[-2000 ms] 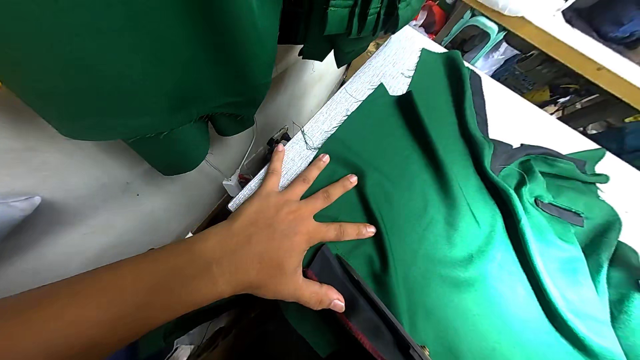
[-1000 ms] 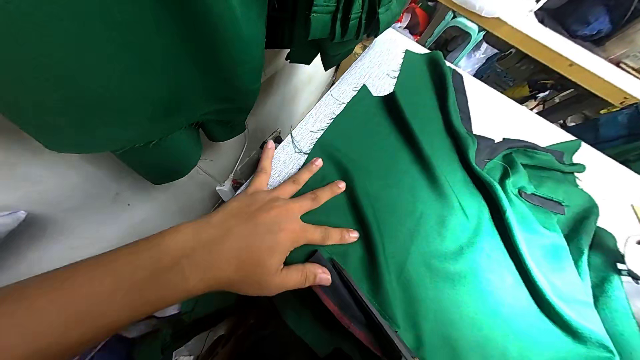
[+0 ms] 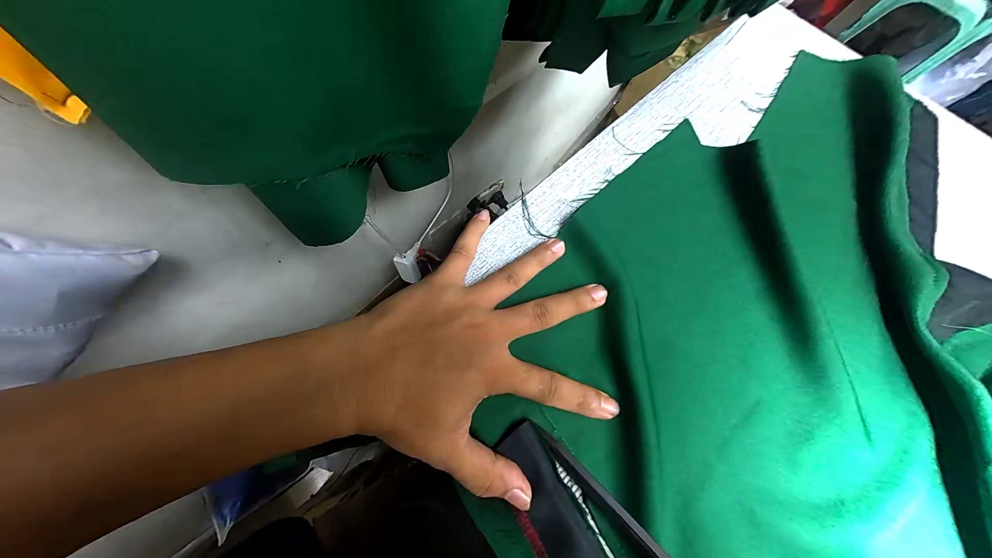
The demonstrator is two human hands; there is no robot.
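My left hand point(image 3: 480, 349) lies spread on green fabric point(image 3: 721, 310), fingers apart and palm down. Its thumb rests on a black fabric strip point(image 3: 546, 480) with a dark red edge, at the bottom centre. The green fabric is laid over a white table point(image 3: 965, 186), with dark grey fabric point(image 3: 922, 170) showing along its right fold. Near my index and little fingers, the table's edge has a whitish, streaked surface point(image 3: 659, 116) with loose dark threads on it. My right hand is out of view.
More green fabric point(image 3: 310, 85) hangs at the upper left. Beyond the table edge are a white plug on a cable point(image 3: 407, 265), a grey cushion-like thing point(image 3: 62, 302) and orange cloth point(image 3: 43, 77). A pale green plastic stool point(image 3: 914, 19) stands at the top right.
The view has shifted slightly. My left hand stays spread at the green fabric's edge, with its thumb on the black strip. A light, narrow piece now shows within the black strip.
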